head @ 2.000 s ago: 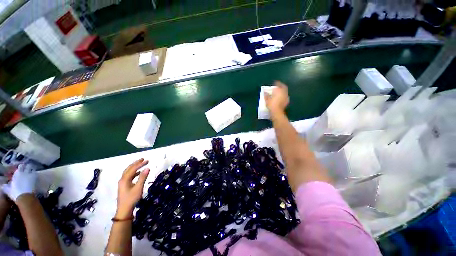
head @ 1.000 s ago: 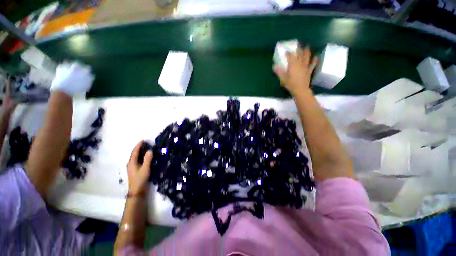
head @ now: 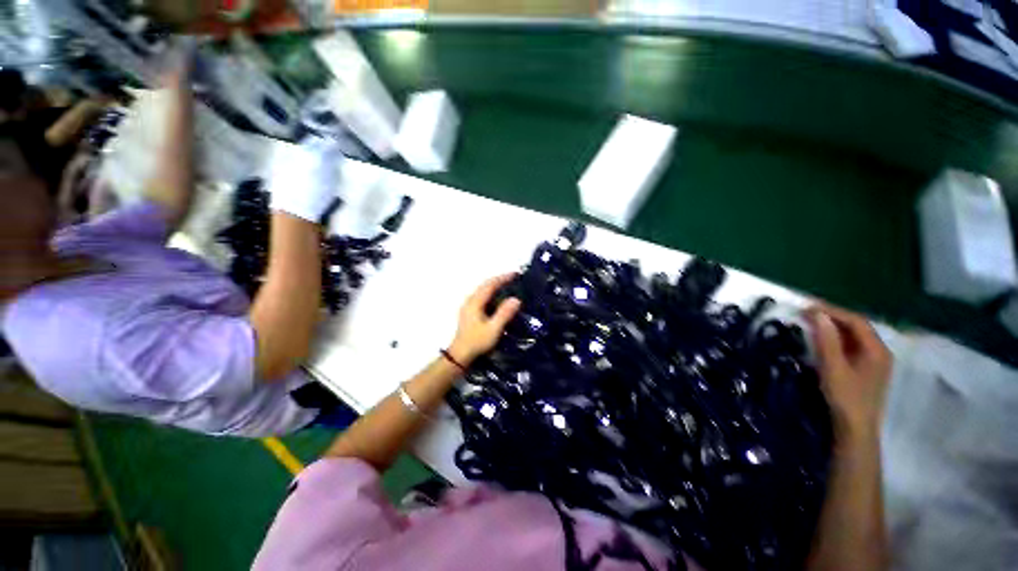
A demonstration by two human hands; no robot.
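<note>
A large heap of coiled black USB cables point(head: 659, 390) with shiny plug ends lies on the white side table. My left hand point(head: 487, 321) is at the heap's upper left edge, thumb and fingers closed around a dark cable coil that overlaps the heap. My right hand point(head: 854, 355) is at the heap's right edge, fingers bent towards the cables; it is blurred, and whether it holds one cannot be told. A white product box point(head: 627, 170) lies on the green belt beyond the heap, and another white box point(head: 967, 234) stands farther right.
A co-worker in light purple point(head: 145, 318) is at the left, with a white-gloved hand point(head: 304, 178) over a smaller cable heap point(head: 352, 262). More white boxes point(head: 428, 131) stand near that glove. Pale, blurred cartons point(head: 949, 435) lie right of my right hand.
The view has swung left. My right hand has left the box on the belt and come back to the heap's right edge. My left hand stays at the heap's left side.
</note>
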